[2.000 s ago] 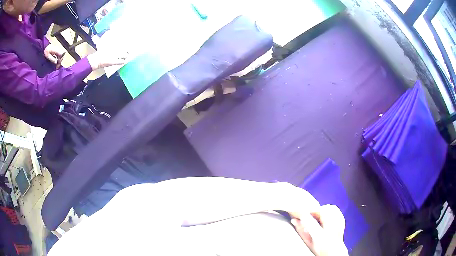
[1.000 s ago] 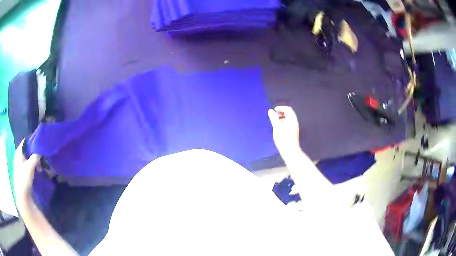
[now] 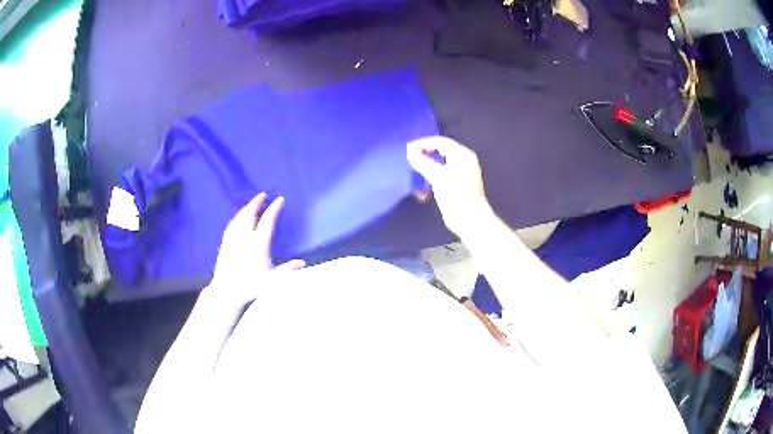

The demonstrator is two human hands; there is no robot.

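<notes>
A royal-blue fabric panel lies on the dark padded table. Its left end is bunched, with a white paper label on it. My left hand is at the panel's near edge, fingers apart, palm down; it holds nothing that I can see. My right hand is at the panel's right near corner, with thumb and fingers closed on the blue cloth's edge, which is slightly lifted. The fingertips are overexposed.
A stack of blue panels is at the far side. An iron with a red patch stands at the right. A beige piece is at the far right. A long dark padded roll runs along the left. Dark blue cloth hangs beyond the near right edge.
My left hand has moved right from the panel's far left end to its near edge. A white label now shows on the bunched left end. My right hand has taken hold of the right corner.
</notes>
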